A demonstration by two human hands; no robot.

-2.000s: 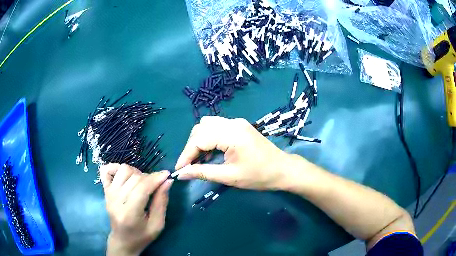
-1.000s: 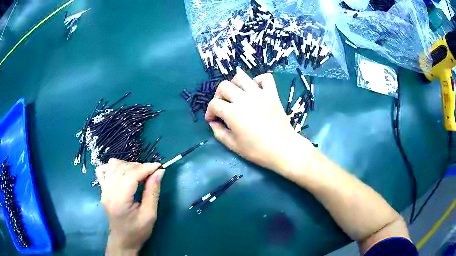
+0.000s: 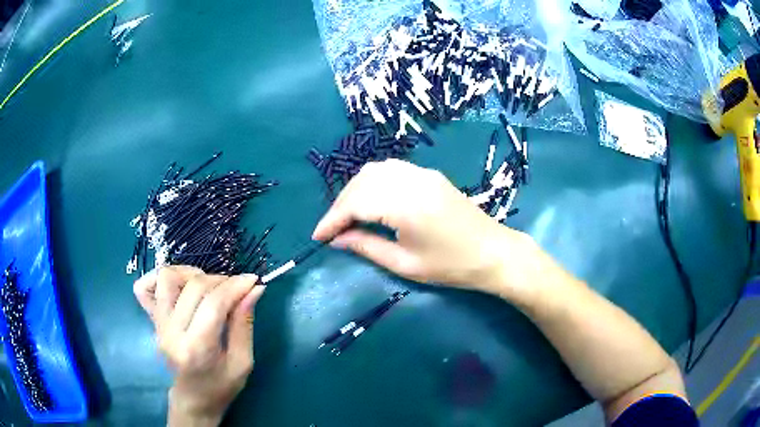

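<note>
My left hand [image 3: 200,329] pinches the near end of a sleeved lead [image 3: 280,271], black with a white band. My right hand [image 3: 417,225] has thumb and forefinger closed at the lead's far end; whether a short black tube is in the fingertips cannot be told. A few sleeved leads [image 3: 364,324] lie in front of my hands. Wire leads with ring terminals [image 3: 204,221] are piled beyond my left hand. Short black tubes [image 3: 367,150] lie beyond my right hand. Black-and-white sleeves [image 3: 433,75] are heaped at the clear bag, and more loose ones [image 3: 502,179] lie nearer, partly hidden by my right hand.
A blue tray [image 3: 62,334] with dark leads stands at the left. A second clear bag [image 3: 658,62], a flat packet [image 3: 632,129] and a yellow heat gun [image 3: 744,133] with a black cord [image 3: 679,267] are at the right. Small silvery pieces [image 3: 125,35] lie upper left.
My right hand moved from the held lead to the short black tubes, then back to the lead's far end. My left hand shifted slightly left and keeps its pinch.
</note>
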